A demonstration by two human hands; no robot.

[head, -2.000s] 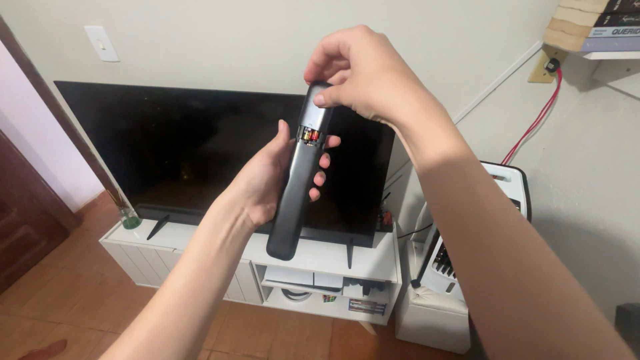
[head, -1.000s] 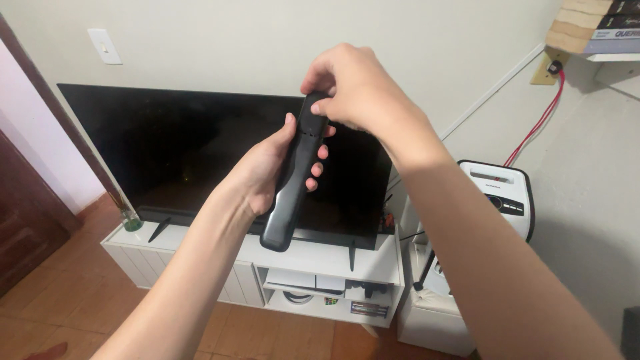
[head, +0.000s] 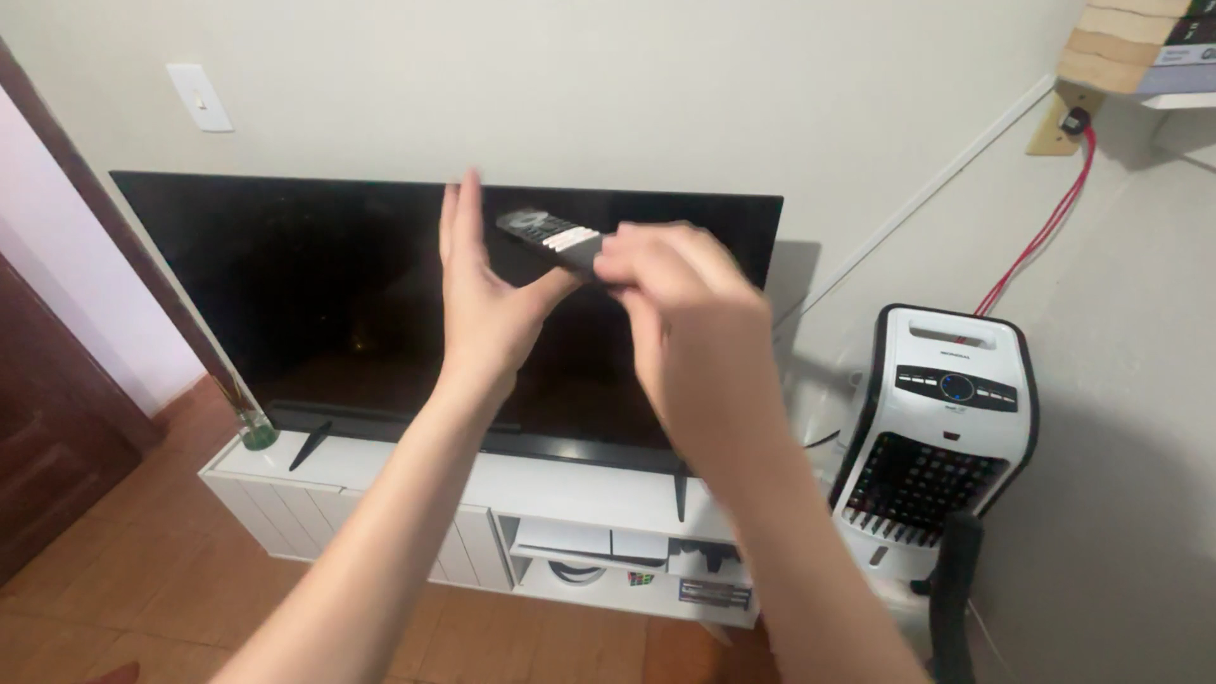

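A black remote control [head: 551,237], blurred by motion, is held in the air in front of the television, its button side turned up and its far end pointing left. My right hand [head: 689,309] grips its near end between thumb and fingers. My left hand [head: 489,294] is beside it with the fingers raised and spread from the thumb, whose tip is near or against the underside of the remote; whether they touch I cannot tell. The battery side is hidden.
A dark television [head: 323,313] stands on a white TV cabinet [head: 589,494] with a small green glass container [head: 256,432] at its left end. On the right are a white and black air cooler [head: 950,380], an outlet with a red cable [head: 1050,223], and books [head: 1121,47] on a shelf.
The remote has gone from upright, back side showing, to tilted left with its buttons showing. My left hand has let go and opened. A cover closed over the batteries between the two earlier frames.
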